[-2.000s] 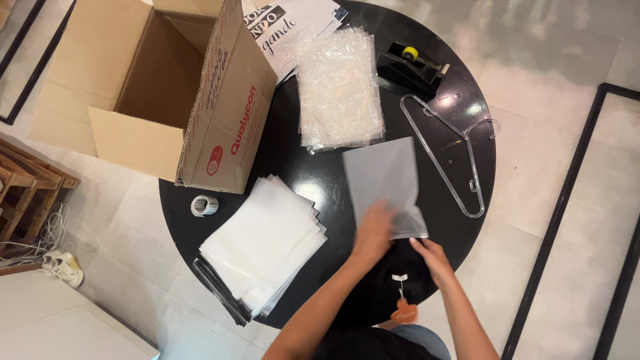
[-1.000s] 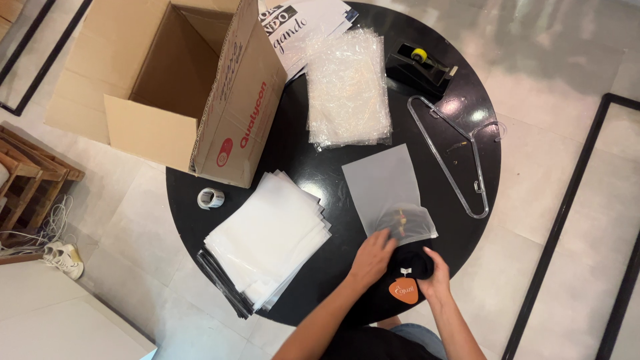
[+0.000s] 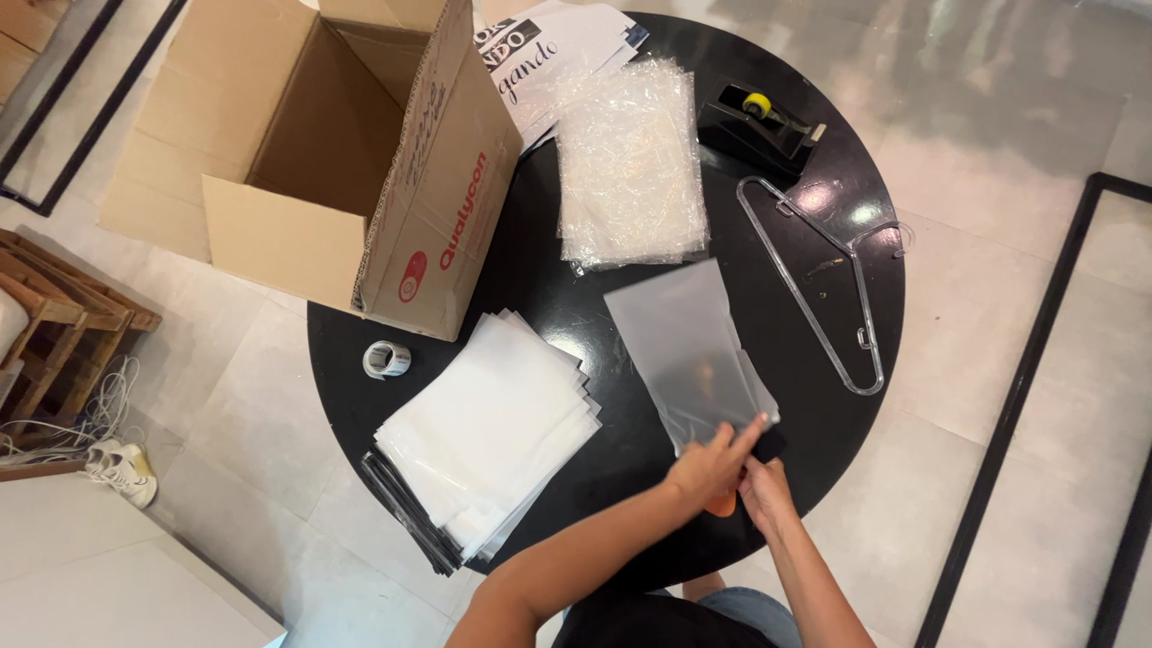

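Observation:
A frosted plastic bag (image 3: 679, 351) lies on the round black table (image 3: 621, 558), its lower end under my hands. My left hand (image 3: 715, 463) is on the bag's lower part, with a finger stretched toward its right corner. Close beside it, my right hand (image 3: 765, 490) is at folded black fabric (image 3: 769, 443) by the bag's lower edge; its grip is partly hidden. An orange tag (image 3: 722, 504) shows beneath my left hand. Left of the bag lies a fanned stack of frosted bags (image 3: 490, 414), with black strips (image 3: 409, 513) along its lower left.
An open cardboard box (image 3: 441, 207) stands at the table's upper left, near a label roll (image 3: 387, 359). Crinkled clear bags (image 3: 630, 166) overlap printed sheets (image 3: 558, 58). A tape dispenser (image 3: 760, 130) and a clear plastic hanger (image 3: 805, 288) lie to the right.
The orange tag and black fabric, plain to see a second ago, are now mostly covered by my hands and the bag. My left hand has moved right across the bag's lower part.

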